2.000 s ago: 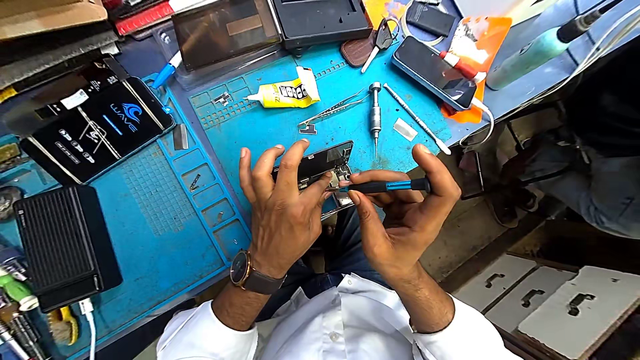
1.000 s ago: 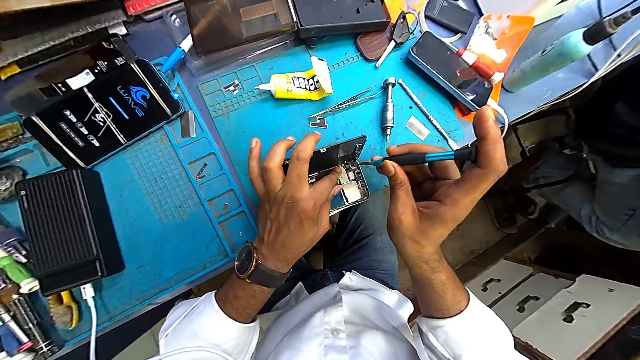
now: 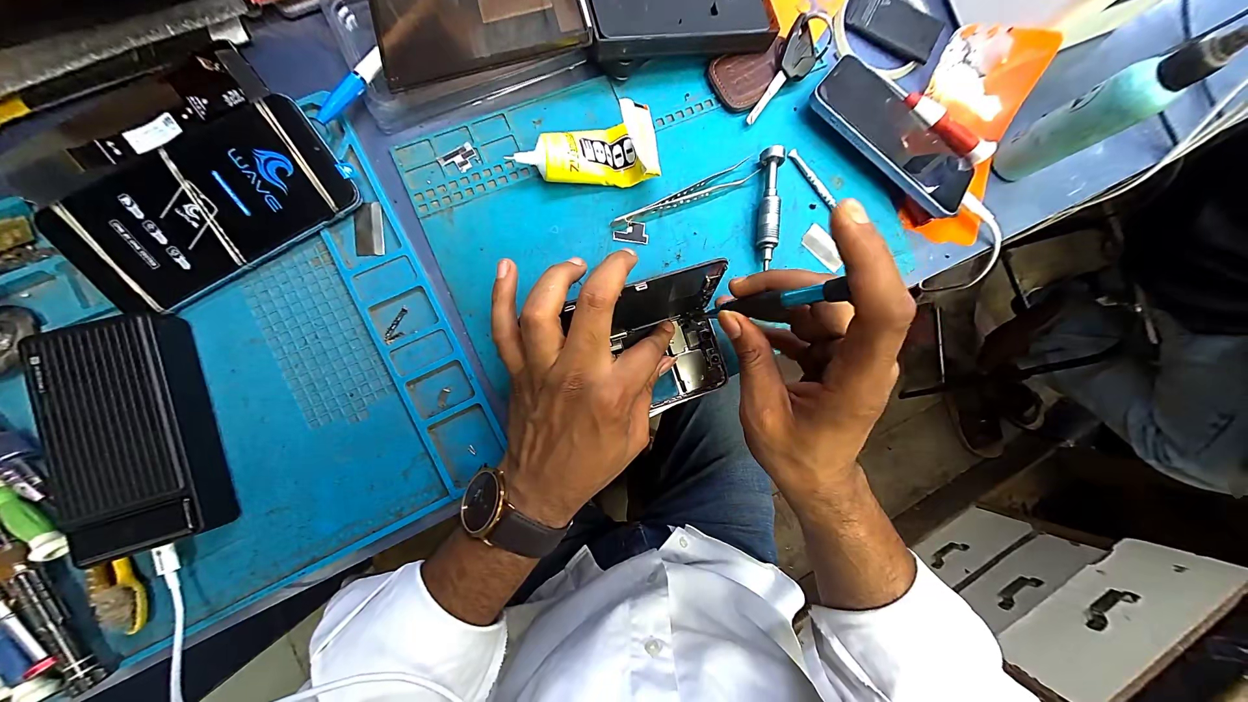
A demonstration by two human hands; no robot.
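Observation:
An opened smartphone (image 3: 697,366) is held at the front edge of the blue mat, its inner parts showing. Its dark screen panel (image 3: 668,294) stands tilted up along the far side. My left hand (image 3: 585,390) grips the phone, with a fingertip on the inner parts and the other fingers over the panel. My right hand (image 3: 829,361) holds a black and blue screwdriver-like tool (image 3: 785,300) almost level, its tip at the phone's upper right corner. Beyond the hands lie tweezers (image 3: 687,198), a metal precision screwdriver (image 3: 770,210) and a yellow glue tube (image 3: 600,156).
A blue repair mat (image 3: 322,390) covers the bench. On the left are a boxed phone-like item (image 3: 200,205) and a black ribbed device (image 3: 122,429) with a white cable. A phone (image 3: 892,132), keys (image 3: 798,58) and a bottle (image 3: 1082,122) lie at the right. Another person's legs (image 3: 1141,341) show beyond.
The right hand's tool has drawn back from over the phone's inside to its upper right corner since the earliest frame. The left hand still holds the phone.

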